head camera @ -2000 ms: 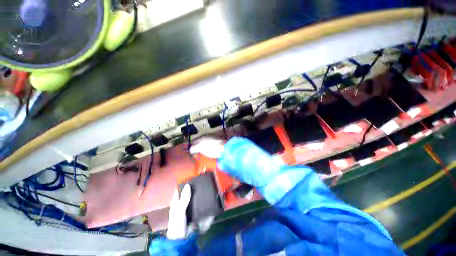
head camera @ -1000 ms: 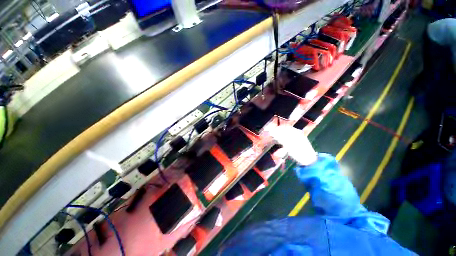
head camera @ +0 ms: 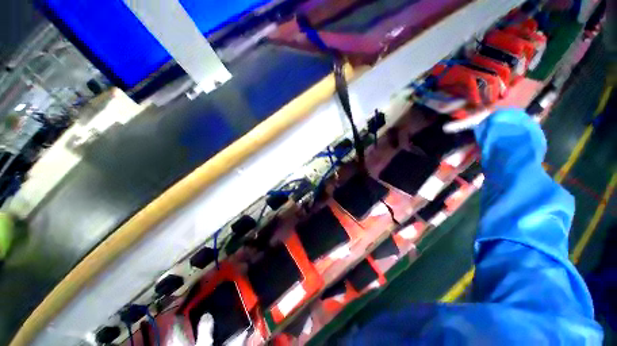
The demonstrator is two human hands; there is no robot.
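Flat black boxes, several in orange-red trays, lie in a row on a pink shelf point(head camera: 369, 238). My left hand point(head camera: 191, 332), in a white glove, is cut off by the bottom edge. Its visible fingers are apart at the lower left of the nearest black box point(head camera: 222, 312). My right hand point(head camera: 467, 124), also white-gloved, reaches far along the shelf at a black box point(head camera: 436, 137). It is small and blurred, and its grip cannot be made out.
Black adapters point(head camera: 243, 225) and blue cables line the socket strip behind the boxes. A wood-edged bench point(head camera: 203, 177) with a blue monitor point(head camera: 111, 40) is above. Orange-red trays point(head camera: 467, 82) stand bunched at the far end. A dark strap point(head camera: 346, 101) hangs over the bench edge. Green floor with yellow lines lies right.
The view has shifted along the shelf since the first frame. My right hand has moved farther along the row. My left hand, out of view one second ago, shows at the bottom, without the box seen earlier.
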